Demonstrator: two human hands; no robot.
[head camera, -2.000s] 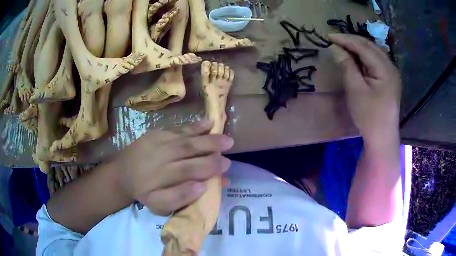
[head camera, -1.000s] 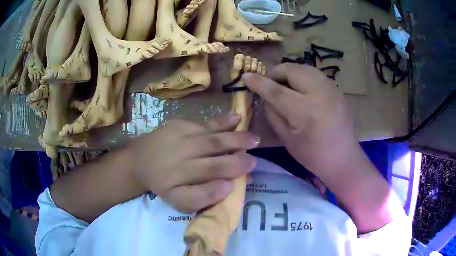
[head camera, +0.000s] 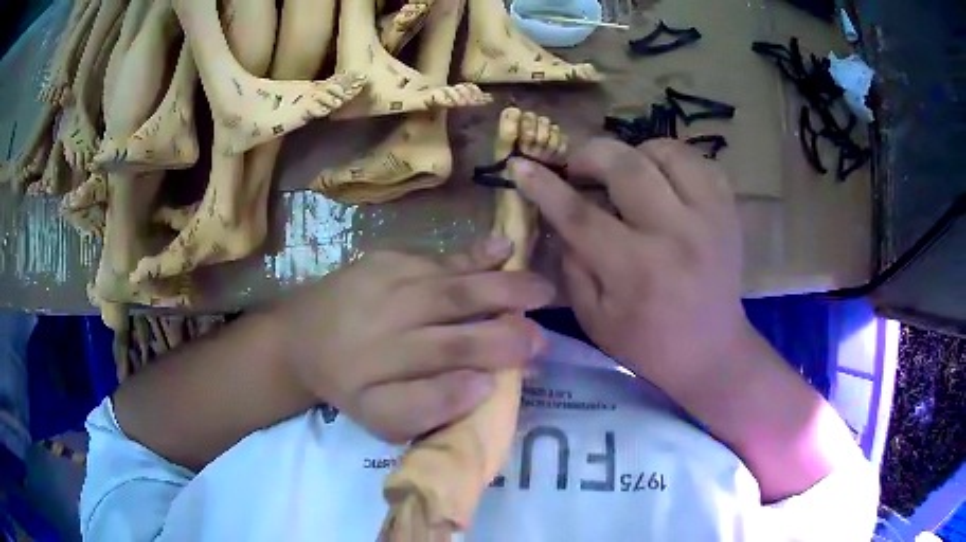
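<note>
A tan-yellow model leg (head camera: 453, 466) lies over the table's near edge, its foot pointing away from me with toes at the far end. My left hand (head camera: 424, 344) is closed around the leg's middle. My right hand (head camera: 646, 233) is at the foot, its fingertips pressing a black strap piece (head camera: 494, 174) across the foot just below the toes. One end of the strap sticks out to the left; the rest is hidden by my fingers. A loose strap heap (head camera: 636, 129) lies just beyond my right hand, partly hidden by it.
Many model legs (head camera: 233, 116) are piled on the left. A white dish (head camera: 555, 23) with a thin stick is at the far edge. A single strap (head camera: 665, 39) lies right of it. A second strap heap (head camera: 821, 101) touches a white scrap (head camera: 853, 79) at the far right.
My right hand has come from the straps on the right to the foot, bringing one strap. Over the last second the strap has stayed at the foot. My left hand keeps its hold.
</note>
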